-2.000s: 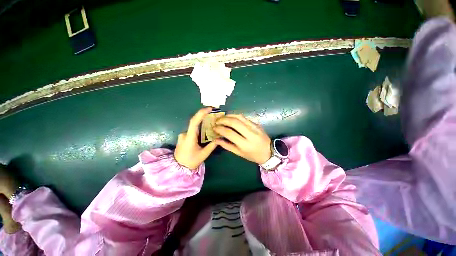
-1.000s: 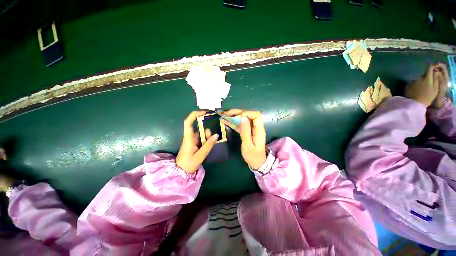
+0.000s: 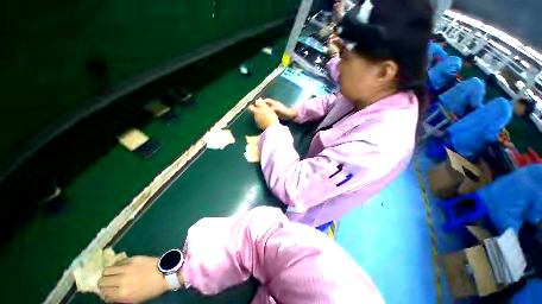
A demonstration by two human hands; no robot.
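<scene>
My right hand (image 3: 132, 280), with a round dark-faced watch on the wrist, lies at the lower left. Its fingers rest on the near side of a loose pile of pale sheets (image 3: 89, 271) against the worn edge strip (image 3: 172, 169). The fingertips point left; whether they pinch a sheet cannot be told. My left hand is out of the picture. The housing held before is not in view.
The green belt beyond the strip carries a housing with a pale square end (image 3: 133, 139) and other blurred housings. A neighbour in pink (image 3: 362, 148) sits to the right, hands at the bench edge, near pale sheet piles (image 3: 220, 138). Blue-clothed people and cartons are at far right.
The view has swung right and up. My right hand has left the housing and is now on the sheet pile. My left hand and the framed housing have gone out of view.
</scene>
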